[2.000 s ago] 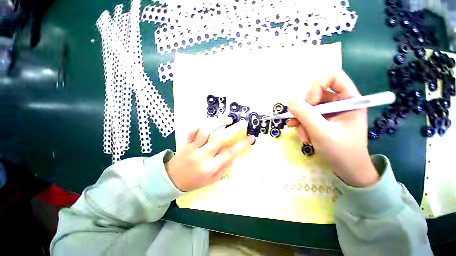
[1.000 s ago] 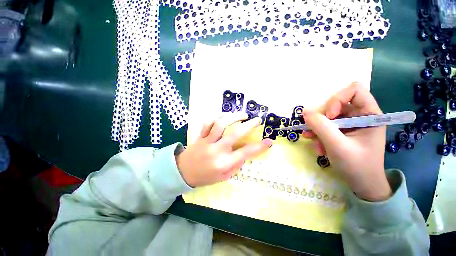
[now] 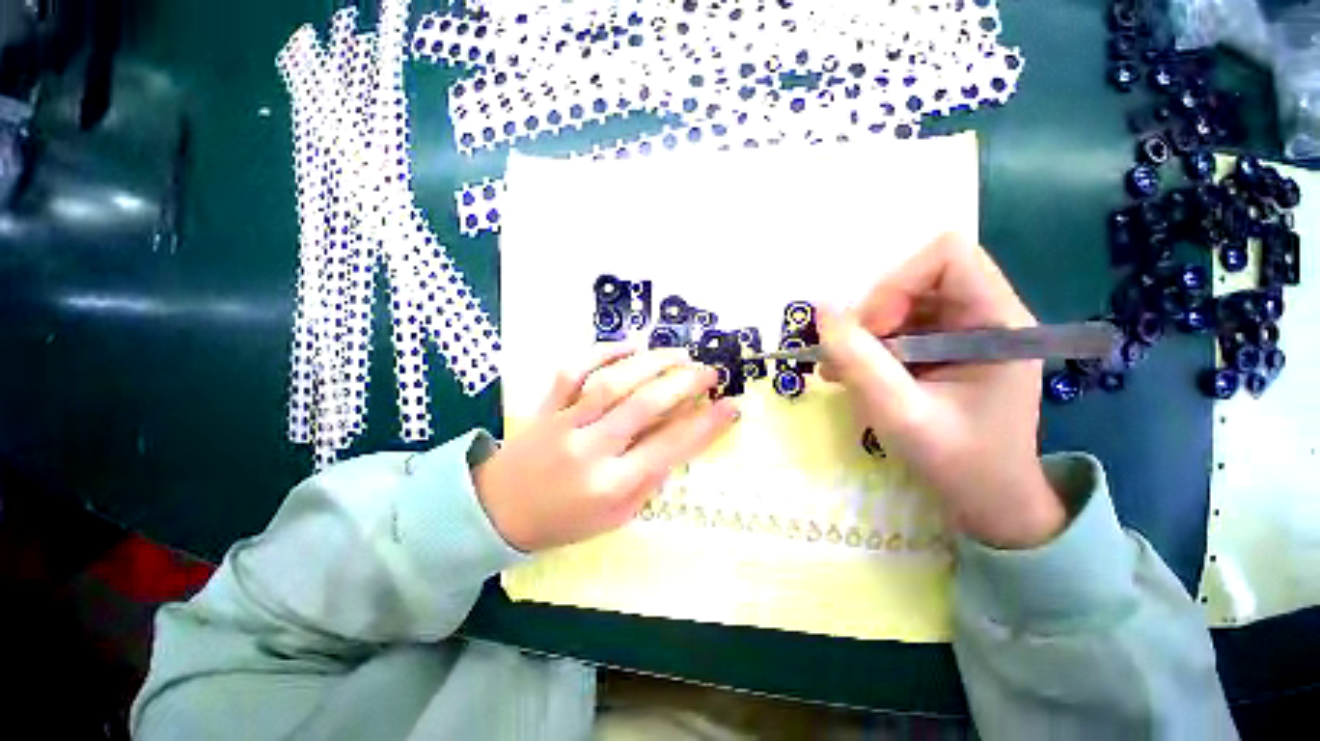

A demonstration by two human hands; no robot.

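Note:
Several small black multi-hole parts (image 3: 623, 306) lie in a row on the white-yellow work sheet (image 3: 579, 217). My left hand (image 3: 615, 449) lies flat on the sheet, its fingertips touching a black part (image 3: 720, 359) near the middle of the row. My right hand (image 3: 941, 391) holds slim grey tweezers (image 3: 999, 345) like a pen, with the tip at that same part. Another black part (image 3: 792, 348) stands just left of my right fingers. One round part (image 3: 874, 442) is partly hidden by my right hand. A strip of tiny rings (image 3: 811, 531) runs low across the sheet.
Perforated white strips (image 3: 340, 246) fan out at left, and more (image 3: 724, 73) are stacked behind the sheet. A loose pile of black parts (image 3: 1194, 217) is at right, partly on a second pale sheet (image 3: 1259, 478). Clear plastic (image 3: 1230, 22) lies at the far right corner.
The view shifted right, then back left. The tweezers' tip and my left fingertips stay around the middle parts. A part there now sits apart from the one beside my right fingers.

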